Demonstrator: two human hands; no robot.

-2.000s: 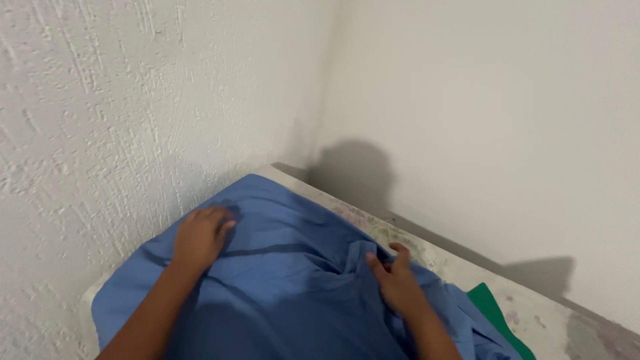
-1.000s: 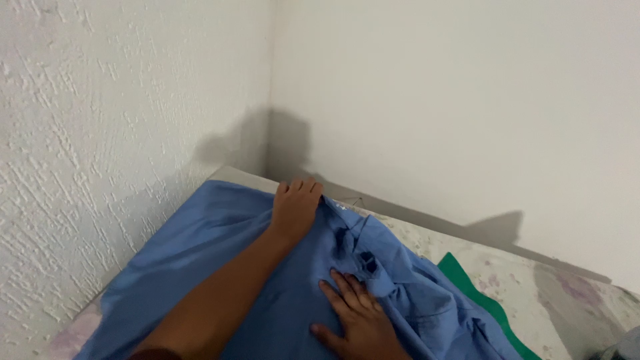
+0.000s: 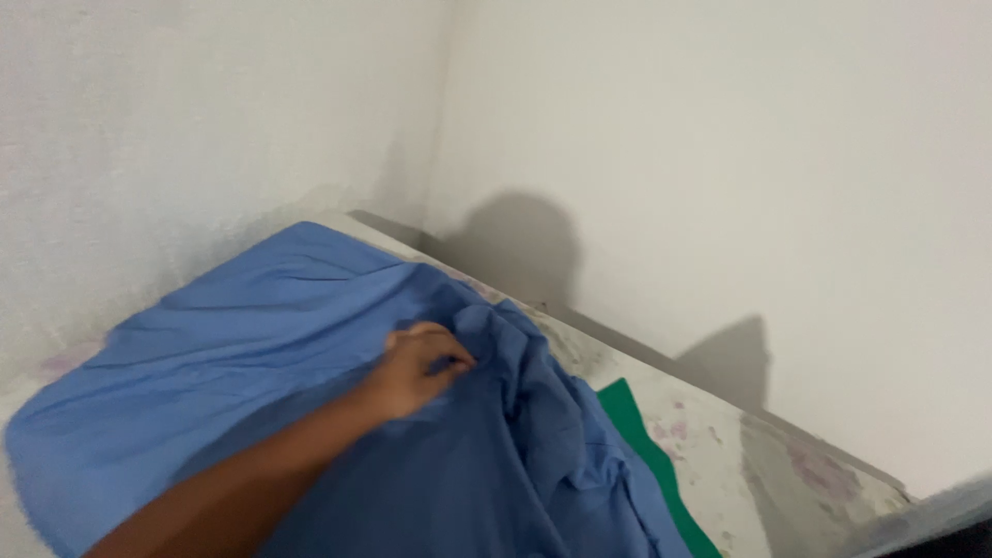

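A blue fabric sheet [image 3: 232, 349] lies over a mattress [image 3: 697, 418] with a faded floral cover, flat at the left and bunched in folds toward the right. My left hand [image 3: 422, 368] is on the fabric beside the bunched part, its fingers curled and thumb near the fingertips; blur hides whether cloth is pinched between them. My right hand is out of view. A green cloth [image 3: 647, 442] shows from under the right side of the blue fabric.
A rough white wall [image 3: 194, 116] borders the mattress on the left, and a smooth white wall [image 3: 697, 170] runs behind it. Shadows fall on the back wall. A grey edge of something unclear [image 3: 930, 511] enters at the lower right.
My left hand has moved from the mattress's back edge toward the middle of the blue fabric. My right hand, earlier spread on the fabric, has left the view.
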